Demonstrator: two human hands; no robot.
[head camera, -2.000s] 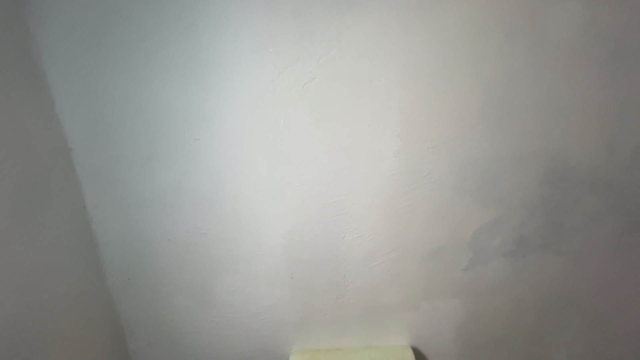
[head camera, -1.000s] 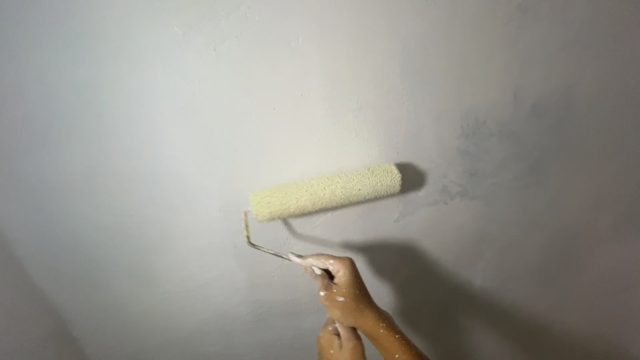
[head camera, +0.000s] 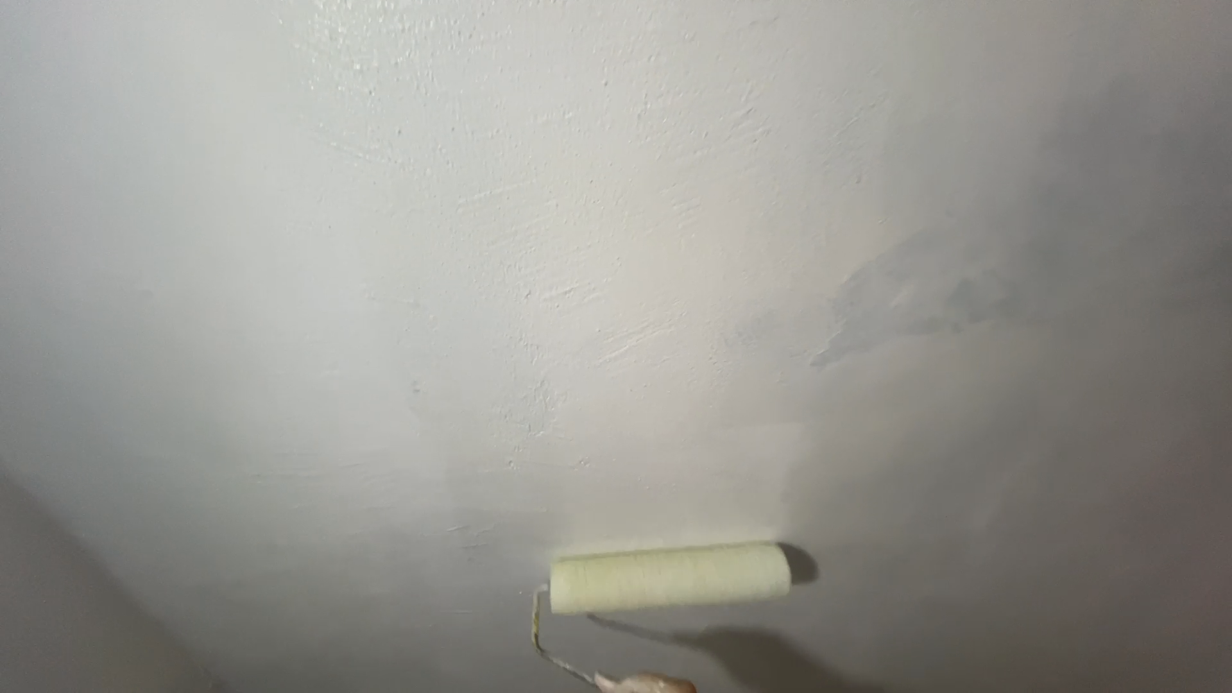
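Observation:
A paint roller with a pale yellow, fuzzy cover lies against the painted surface, low in the view and a little right of the middle. Its bent wire frame leaves the cover's left end and runs down to my right hand, which is closed around the roller near the bottom edge. Only the top of that hand shows; the handle and the wrist are cut off. My left hand is out of view.
The pale surface fills most of the view, with ridges and wet-looking shine at the upper left. A grey patch marks its right part. An adjoining surface meets it at the lower left. Shadows fall beside the roller.
Two seconds ago only the cover's top edge showed; one second ago the roller was higher, with both hands in view. Now the roller is lower in view and my left hand has left it.

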